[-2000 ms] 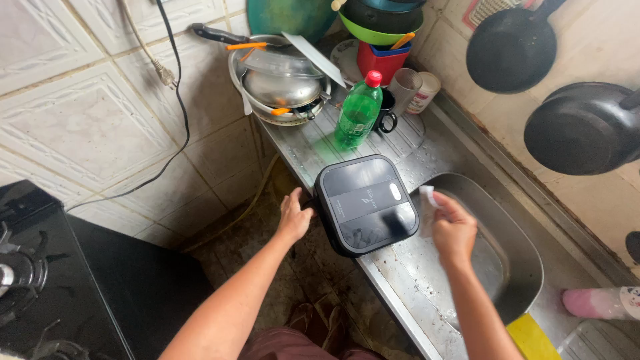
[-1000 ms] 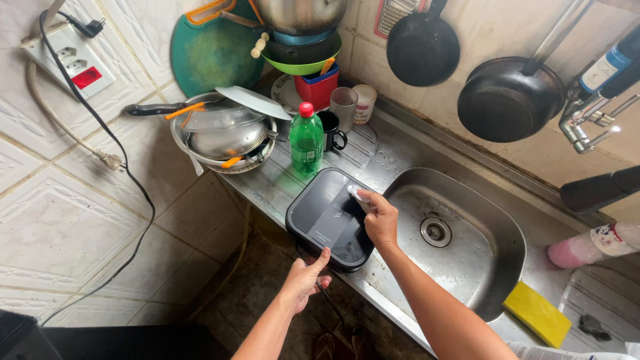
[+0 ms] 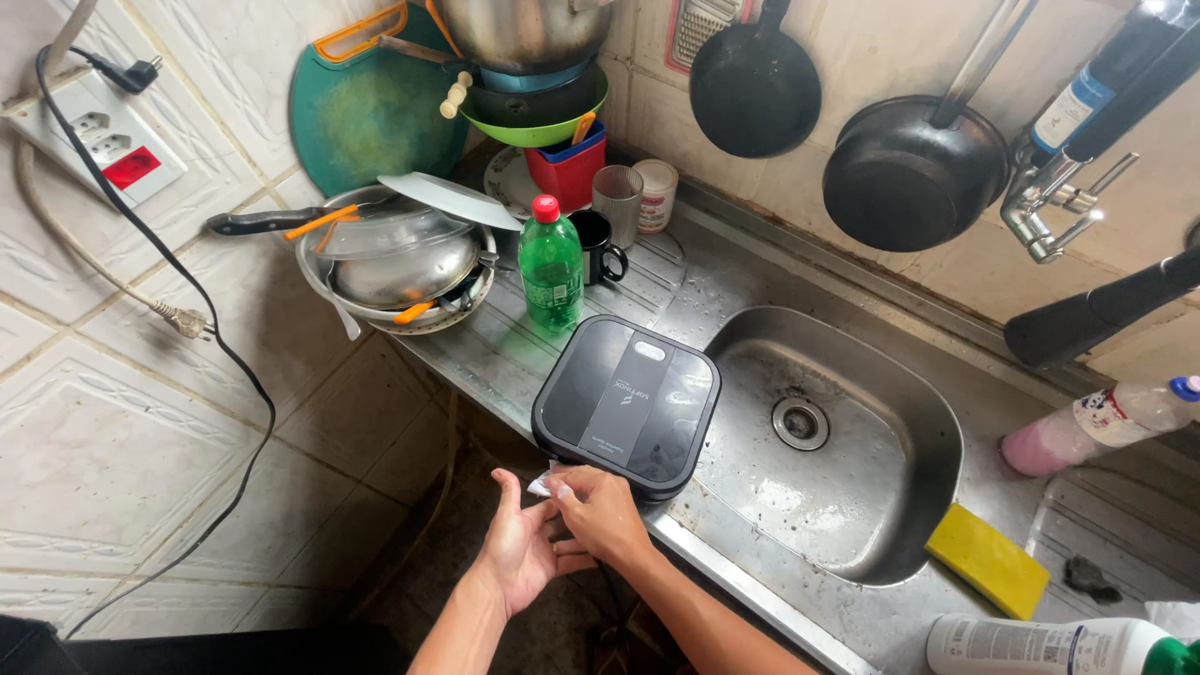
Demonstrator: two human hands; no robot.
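Observation:
A black sandwich maker (image 3: 626, 403) with a glossy lid lies on the steel counter (image 3: 506, 370), its near side close to the counter's front edge. My right hand (image 3: 600, 516) pinches a small white wipe (image 3: 542, 480) just in front of the appliance. Beside it my left hand (image 3: 520, 548) is palm up, fingers apart and overlapped by the right fingers; it does not appear to grip anything. Behind the appliance stands a green plastic bottle (image 3: 551, 267) with a red cap, next to a black mug (image 3: 600, 248).
Right of the appliance is the sink basin (image 3: 834, 441), with a yellow sponge (image 3: 986, 562) at its rim. A dish rack (image 3: 403, 272) with pans stands left. Frying pans (image 3: 755, 89) hang on the wall. A pink-liquid bottle (image 3: 1087, 431) and a white bottle (image 3: 1041, 647) lie right.
My right hand has moved with the wipe from the top of the lid to the front of the appliance, near my left hand. Two seconds ago the hands were on opposite sides of it.

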